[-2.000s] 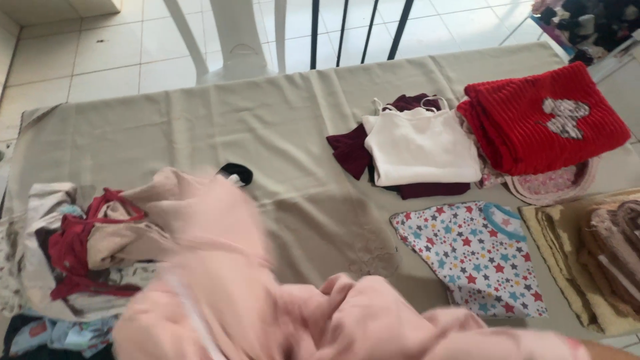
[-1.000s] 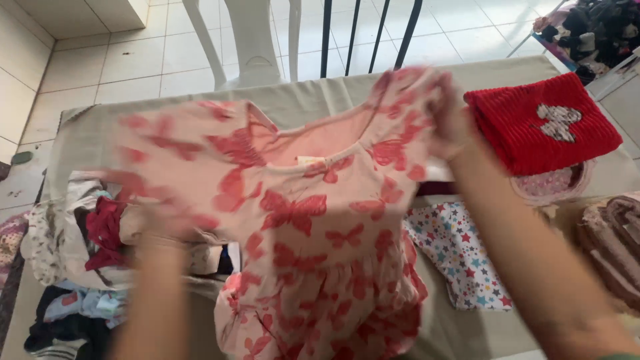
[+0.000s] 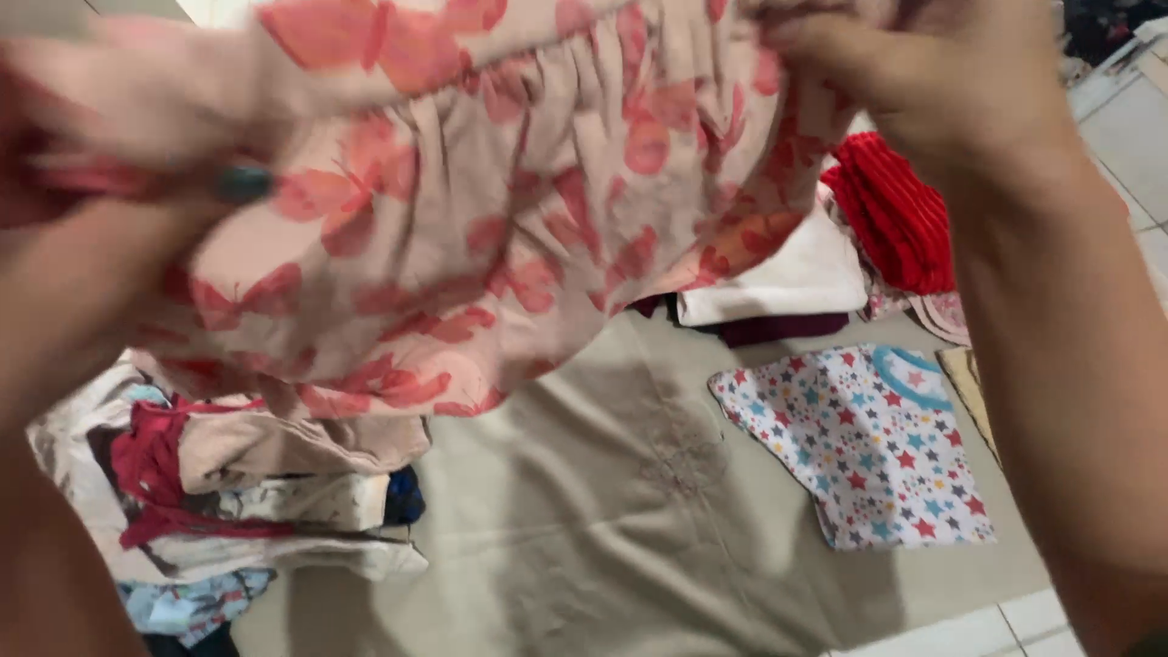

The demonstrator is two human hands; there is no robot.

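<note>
A pink child's dress with red butterflies (image 3: 538, 219) hangs stretched between both hands above the table. My left hand (image 3: 137, 192), blurred at the left, grips one side of it. My right hand (image 3: 885, 82) is shut on the other side, near the top right. Gathers run across the fabric, and its upper edge is cut off by the frame. Below it, the tablecloth (image 3: 566, 511) shows wrinkles and shadow.
A jumbled pile of clothes (image 3: 292, 456) lies at the left. On the right are a star-print garment (image 3: 867, 447), a folded white top (image 3: 785, 274) and a red ribbed textile (image 3: 894, 219). White floor tiles (image 3: 1113, 128) show beyond the table.
Two seconds ago the pink fabric was bunched low over the table; one second ago it was spread with its neckline visible. Now it is held higher in view, the neckline out of sight.
</note>
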